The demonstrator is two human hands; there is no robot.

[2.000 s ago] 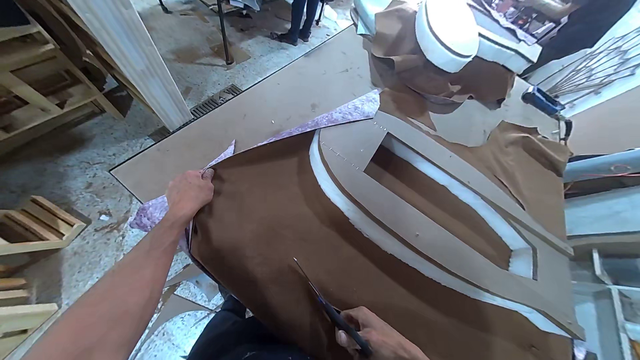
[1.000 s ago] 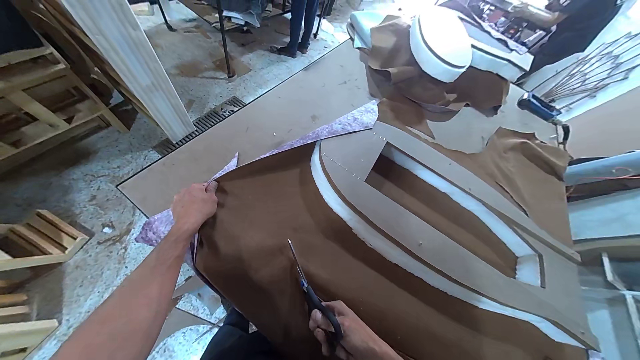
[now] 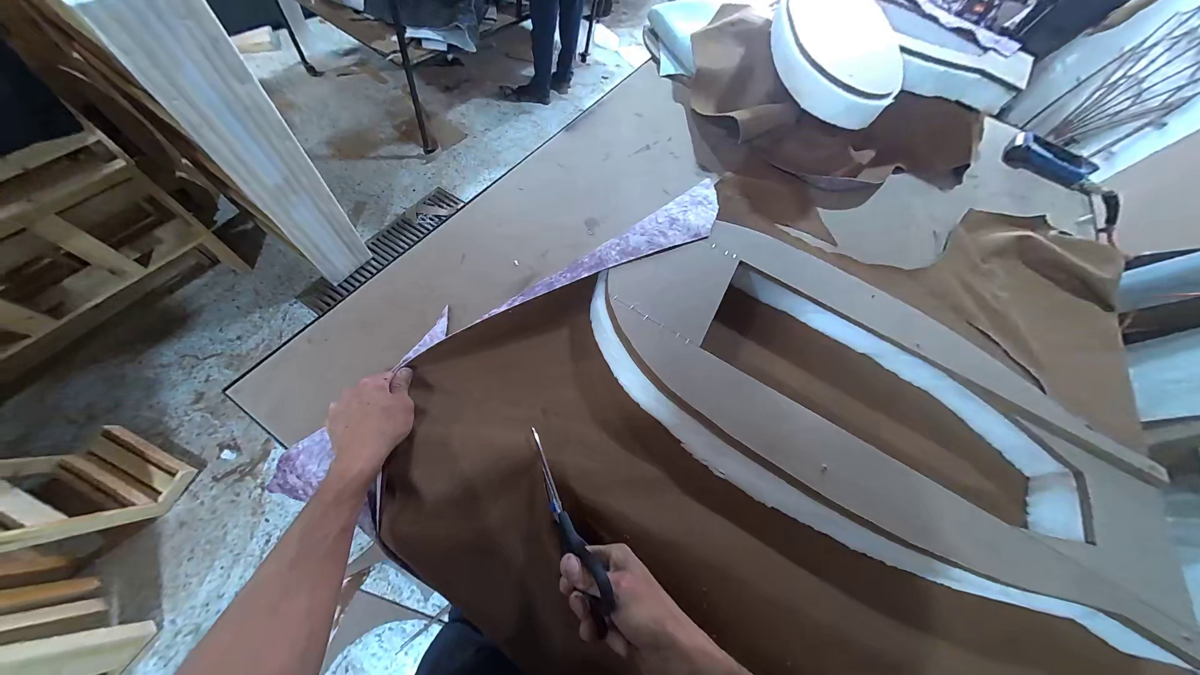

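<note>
My left hand (image 3: 372, 419) grips the left edge of a large sheet of brown upholstery material (image 3: 487, 394), thumb on top. In my right hand (image 3: 623, 600) is a pair of black-handled scissors (image 3: 568, 534), blades closed or nearly so, tips up over the brown sheet. On that sheet lies a curved board frame (image 3: 778, 422) with a long opening, edged with white foam padding (image 3: 694, 441); staples show near its left end. Purple-white mottled fabric (image 3: 628, 234) sticks out from under the sheet's far edge and also below my left wrist.
Brown scraps (image 3: 816, 141) and a round white foam piece (image 3: 834, 61) lie on the table (image 3: 581, 197) at the back. A blue-black tool (image 3: 1050, 159) with a hose is at right. Wooden frames (image 3: 84, 478) stand on the floor at left. A person's legs (image 3: 555, 42) show beyond the table.
My right hand has raised the scissors slightly, and their blades now point more steeply away from me. My left hand keeps its grip on the sheet's edge.
</note>
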